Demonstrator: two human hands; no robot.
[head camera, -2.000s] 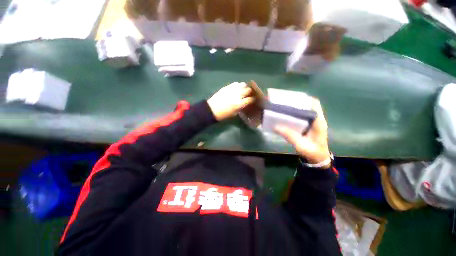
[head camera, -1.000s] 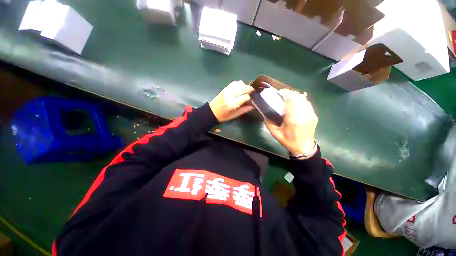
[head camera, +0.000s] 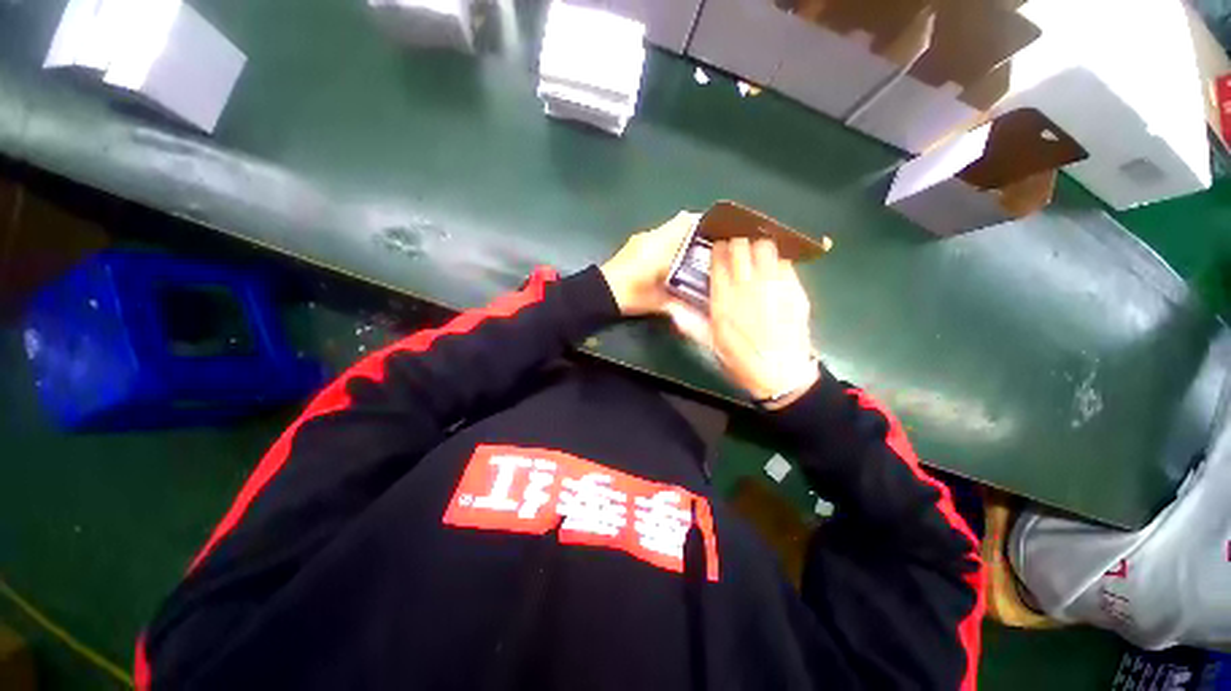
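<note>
A small carton with its brown flap (head camera: 756, 230) raised is held in front of me over the bench edge. My left hand (head camera: 651, 266) grips the carton from its left side. The dark product (head camera: 693, 267) shows at the carton's open end, inside the opening. My right hand (head camera: 760, 315) lies over the product and opening with its fingers together, pressed against them; it hides most of the product. I cannot tell whether the right hand grips anything.
A white leaflet stack (head camera: 591, 65) lies beyond my hands, with a second white pile (head camera: 429, 19) to its left. Closed cartons (head camera: 149, 57) are far left. One open carton (head camera: 952, 182) stands right, near the carton rows (head camera: 810, 61) and large white box (head camera: 1114, 101). A person's grey sleeve (head camera: 1147, 554) is lower right.
The view has turned. The product has moved from my right hand's grasp above the carton down into its opening. My right hand has flattened over it; my left hand still holds the carton.
</note>
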